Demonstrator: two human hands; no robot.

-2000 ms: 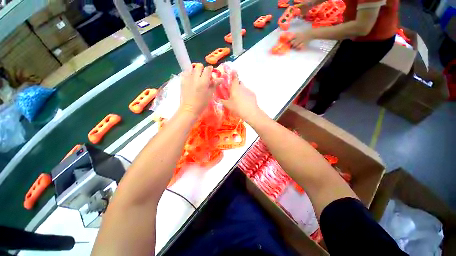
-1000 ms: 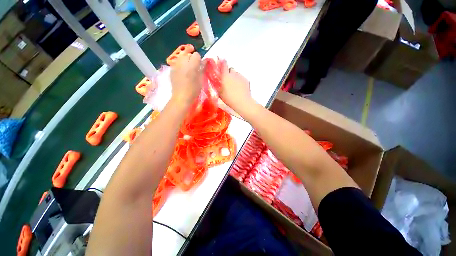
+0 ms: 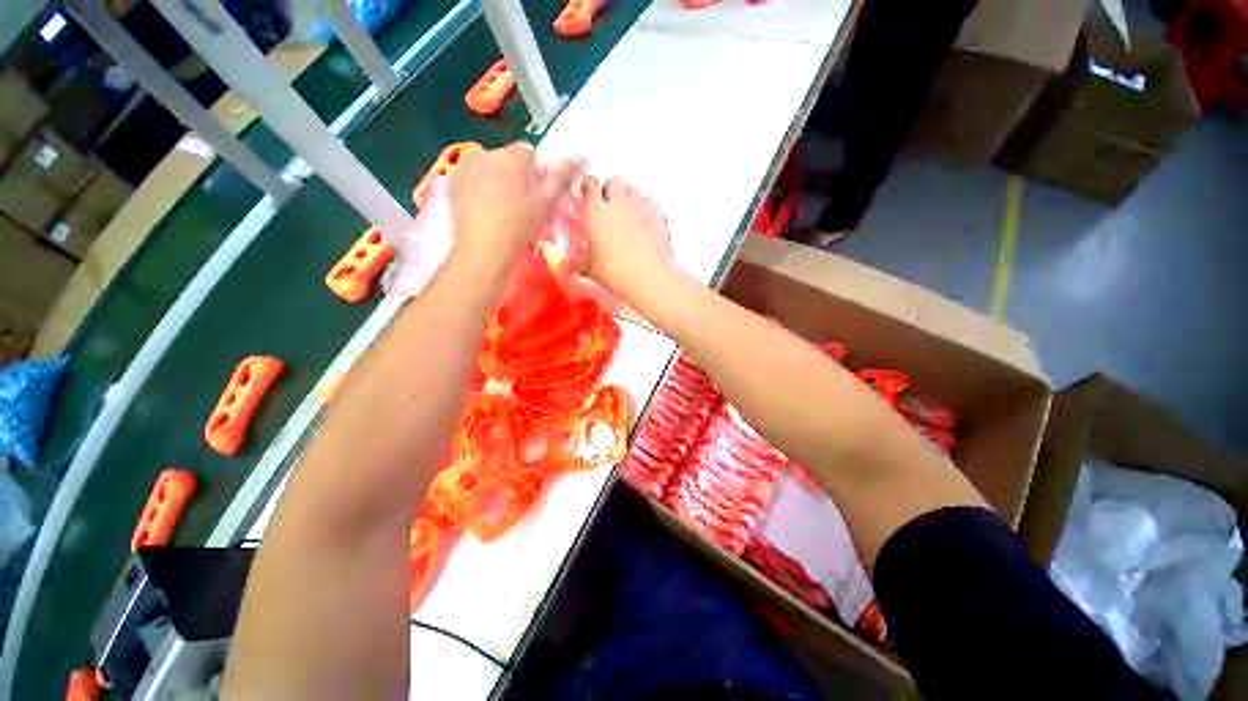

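Observation:
My left hand [image 3: 496,203] is closed on bunched clear plastic film above the bench. My right hand [image 3: 627,236] is closed on the other side of the same clear plastic bag [image 3: 564,226], which looks pinkish with orange showing through. Whitish film [image 3: 430,244] hangs out to the left of my left hand. Orange plastic housings [image 3: 548,342] lie in an overlapping heap on the white bench, directly below and nearer than the bag. My left forearm covers part of the heap. The fingertips of both hands are partly hidden by film and blur.
The green conveyor [image 3: 308,329] with singly spaced housings [image 3: 244,405] runs along the left. White uprights [image 3: 294,117] stand between bench and belt. An open carton [image 3: 890,295] of bagged housings is at right, beside a waste carton [image 3: 1074,411] of crumpled bags. A person's dark legs [image 3: 890,103] stand farther along.
The view has turned and shifted, so the bench and heap sit differently. Both hands still hold the bag. The belt's housings have changed position, and more housings lie spread in the near heap.

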